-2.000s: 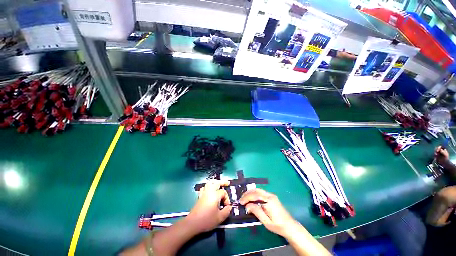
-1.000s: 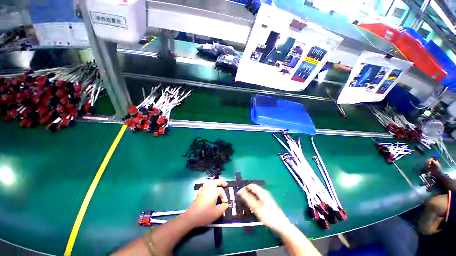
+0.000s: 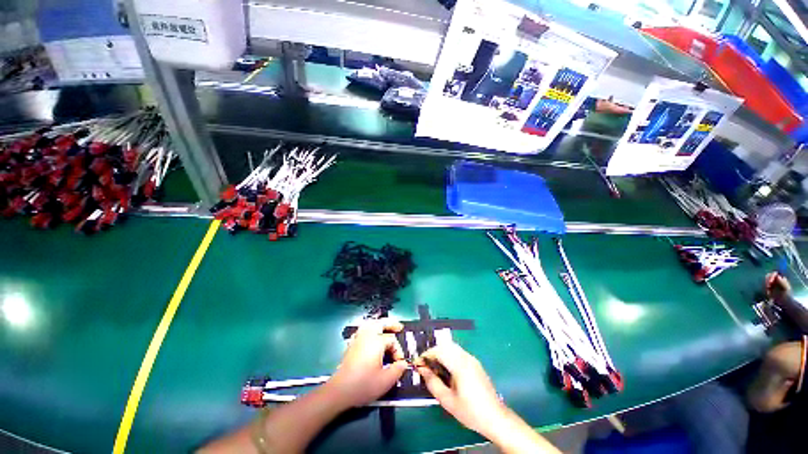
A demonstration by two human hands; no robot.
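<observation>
My left hand (image 3: pixel 370 362) and my right hand (image 3: pixel 456 379) meet over the taped template (image 3: pixel 428 330), fingertips nearly touching. My left hand pinches a lead end, too small to make out. My right fingers are curled at the same spot; a small dark piece shows by them, details unclear. The harness's white leads (image 3: pixel 297 384) run left under my left forearm to a red-and-black connector (image 3: pixel 255 391). A loose heap of small black parts (image 3: pixel 370 273) lies just beyond my hands.
A bundle of harnesses (image 3: pixel 554 315) lies right, below a blue tray (image 3: pixel 505 193). Harness piles (image 3: pixel 257 211) lie at the left by a metal post (image 3: pixel 184 133) and yellow line (image 3: pixel 168 328). Instruction sheets (image 3: pixel 509 80) hang above. Another person's arm (image 3: pixel 784 297) is at the far right.
My right hand was blurred and a little apart from the left one second ago; its fingers are now back against the left fingertips. My left hand has stayed at the template.
</observation>
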